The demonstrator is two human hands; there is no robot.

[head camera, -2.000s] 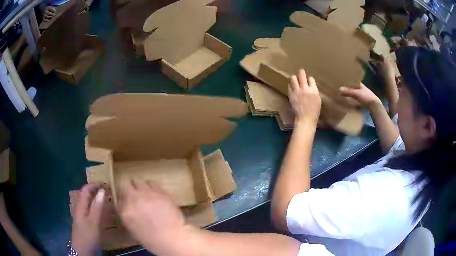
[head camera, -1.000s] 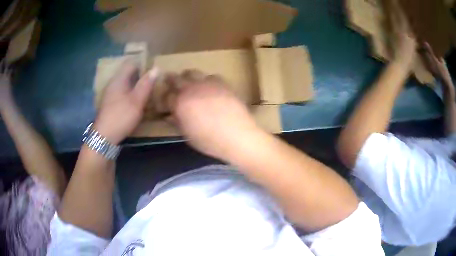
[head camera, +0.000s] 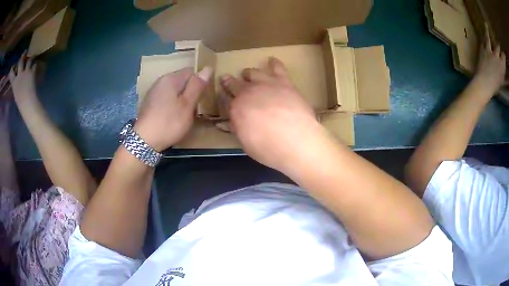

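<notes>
A partly folded box [head camera: 296, 61] lies in front of me at the table edge, its base showing pale brown and its large lid panel [head camera: 262, 22] standing at the far side. The left and right side wall panels stand up. My left hand [head camera: 170, 106] pinches the left side wall [head camera: 206, 61] between thumb and fingers. My right hand [head camera: 268, 103] is inside the box near its front left corner, fingers bent; whether it grips cardboard there cannot be told. Other flat flaps [head camera: 373, 78] stick out to the right, with cardboard under the box.
The dark green table [head camera: 106, 92] ends in a straight front edge. A person's hand and arm [head camera: 47, 128] are at the left near a brown box [head camera: 53, 31]. Another person's arm [head camera: 457, 120] reaches to stacked blanks [head camera: 457, 36] at the right.
The head view has swung down from an angled view to straight over the box. Since the last frame the box sits further right in view; both hands remain at its left side.
</notes>
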